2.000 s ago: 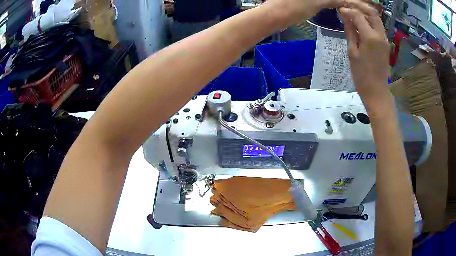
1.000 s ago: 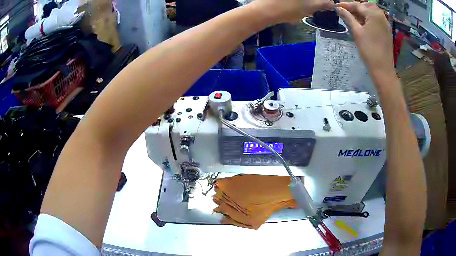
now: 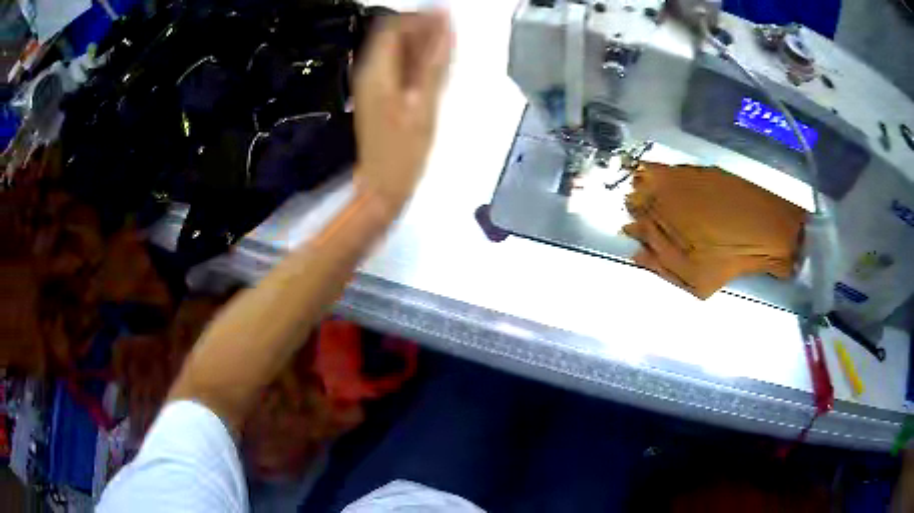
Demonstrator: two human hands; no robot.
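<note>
My left hand (image 3: 397,105) is raised over the left end of the white table, beside the heap of dark zipped pieces (image 3: 291,140). It is blurred; the fingers look close together, and whether it holds anything cannot be told. My right hand is out of the picture. The white sewing machine (image 3: 656,75) stands at the upper right with its display (image 3: 777,122) lit. A stack of brown fabric pieces (image 3: 717,220) lies on the steel plate (image 3: 531,200), to the right of the needle and presser foot (image 3: 573,165).
Red-handled snips (image 3: 819,376) and a yellow stick (image 3: 848,367) lie at the table's right end. A measuring tape (image 3: 521,346) runs along the front edge. Brown fabric heaps (image 3: 80,281) and a bright red thing (image 3: 346,361) are below the table at left.
The view has swung left and down. My left hand has come down from above the machine to the dark pieces. My right hand has left the picture.
</note>
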